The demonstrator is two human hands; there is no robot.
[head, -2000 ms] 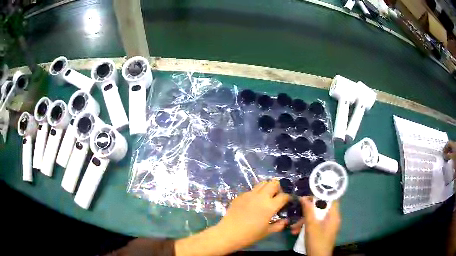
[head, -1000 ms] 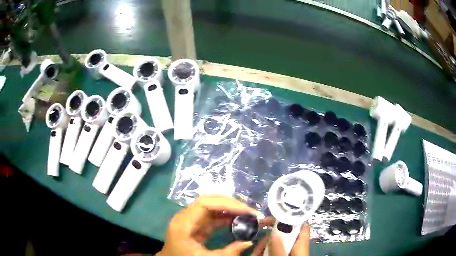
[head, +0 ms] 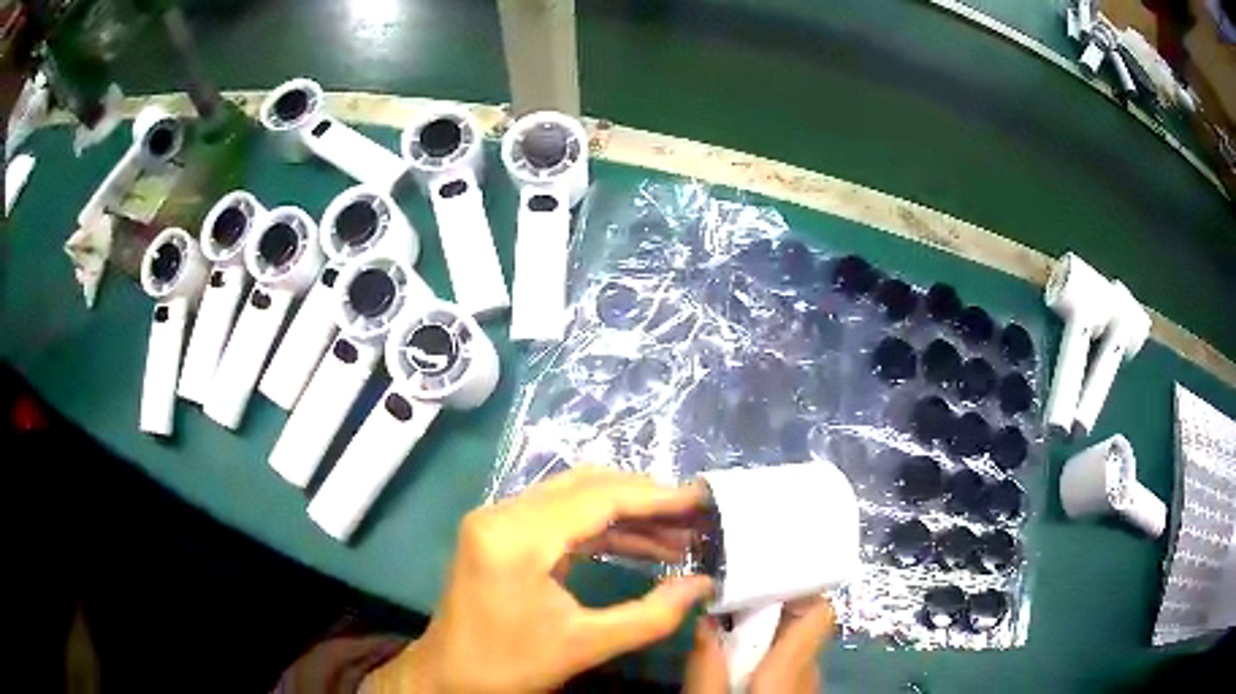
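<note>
A white handheld fan body (head: 786,532) is held in front of me, its round head turned so the plain side wall shows and its open face points left. My right hand (head: 773,648) is closed around its handle, cut off by the bottom edge. My left hand (head: 542,583) has thumb and fingers at the open face, pinching a black round insert (head: 709,542) there; only a dark edge shows, so how far it sits in the head is hidden. Rows of black inserts (head: 969,434) lie on clear plastic film (head: 678,366) beyond the hands.
Several fan bodies with dark centres (head: 373,292) lie at the left. More white bodies (head: 1101,477) lie at the right, beside a printed white sheet (head: 1204,522). A pale edge strip (head: 813,197) and a post (head: 540,61) border the conveyor (head: 759,82).
The held fan's head has turned from facing me to facing left. My left hand has brought the black insert against its face. The view has shifted, so the bench items appear moved.
</note>
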